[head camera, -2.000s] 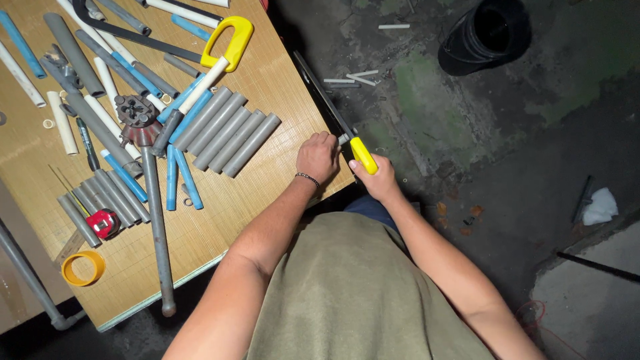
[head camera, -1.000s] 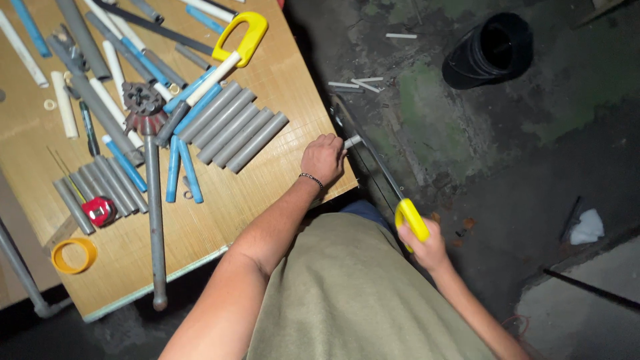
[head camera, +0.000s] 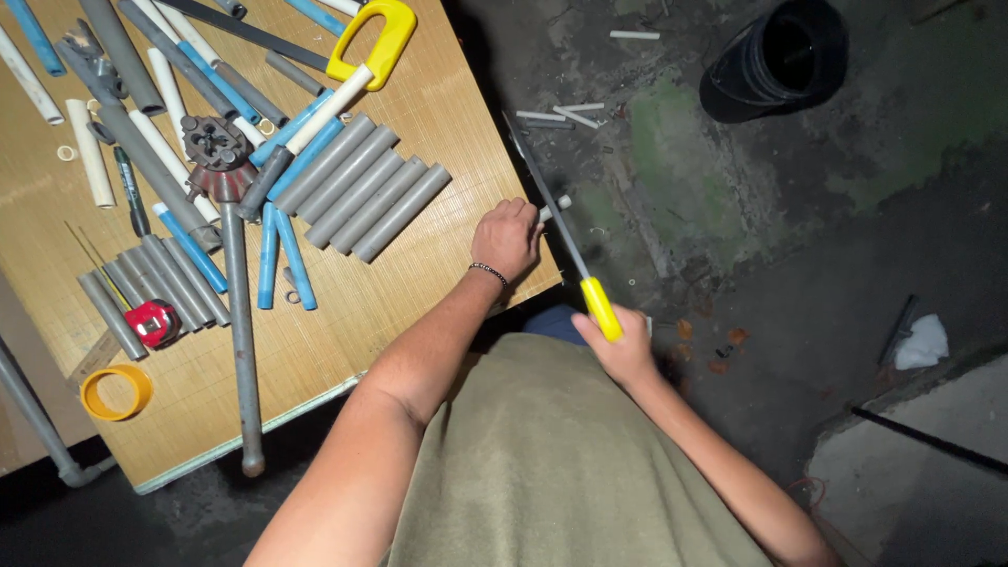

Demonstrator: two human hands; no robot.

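Note:
At the table's right edge, my left hand (head camera: pixel 508 240) is closed on a white plastic pipe (head camera: pixel 556 208), whose end sticks out past the edge. My right hand (head camera: pixel 626 342) grips the yellow handle of a hacksaw (head camera: pixel 601 309). The saw's frame lies across the pipe just beyond my left fingers; whether the blade is in a cut cannot be told. Left of my left hand, several short grey pipes (head camera: pixel 402 213) lie side by side. A second hacksaw with a yellow handle (head camera: pixel 372 43) rests at the table's top.
On the wooden table (head camera: pixel 378 315) lie a pipe threader (head camera: pixel 216 153) with a long handle, a red tape measure (head camera: pixel 153 323), a marker (head camera: pixel 128 185), a roll of yellow tape (head camera: pixel 116 392) and blue pipes (head camera: pixel 268 256). A black bucket (head camera: pixel 776 63) and white pipe offcuts (head camera: pixel 579 116) are on the floor.
My right hand with the hacksaw first moved down and outward from the table edge, then came back up toward it. My left hand has stayed on the white pipe at the edge.

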